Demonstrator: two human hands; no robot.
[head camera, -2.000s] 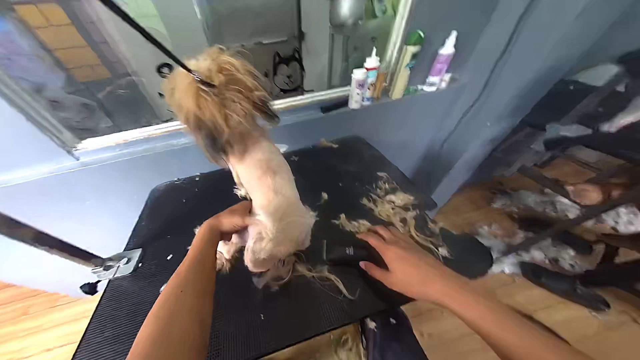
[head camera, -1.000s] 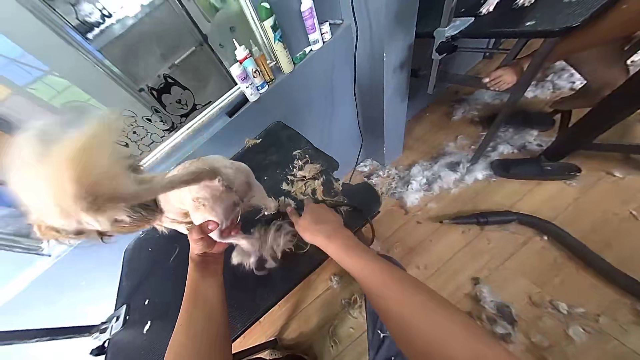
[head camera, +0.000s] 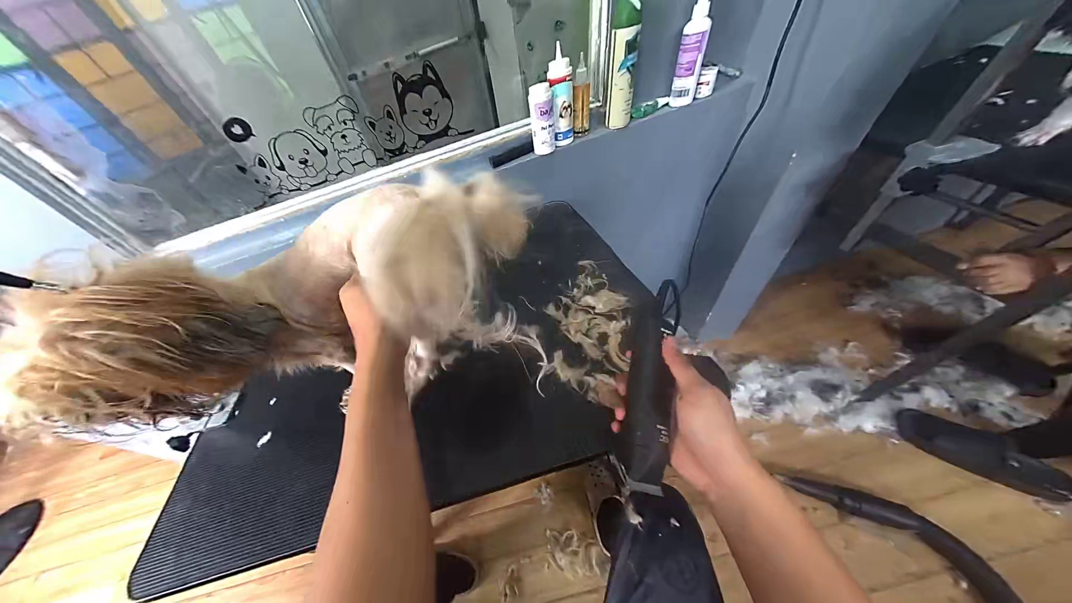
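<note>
A partly shorn dog stands on the black grooming table, its long-haired tan front part at the left and its blurred hindquarters near the window. My left hand grips the dog at a hind leg or its underside; the fingers are mostly hidden behind the fur. In my right hand is a black electric hair clipper, held nearly upright over the table's right end, its blade end down. Cut tan hair lies on the table between the dog and the clipper.
Several bottles stand on the ledge beneath the window. A black cord runs down the grey wall. On the wooden floor at right lie pale hair clumps and a black hose. Another person's foot shows beyond.
The dog's hindquarters have swung up toward the window, its front part staying at the left. My right hand has lifted the clipper away from the dog toward the table's right end.
</note>
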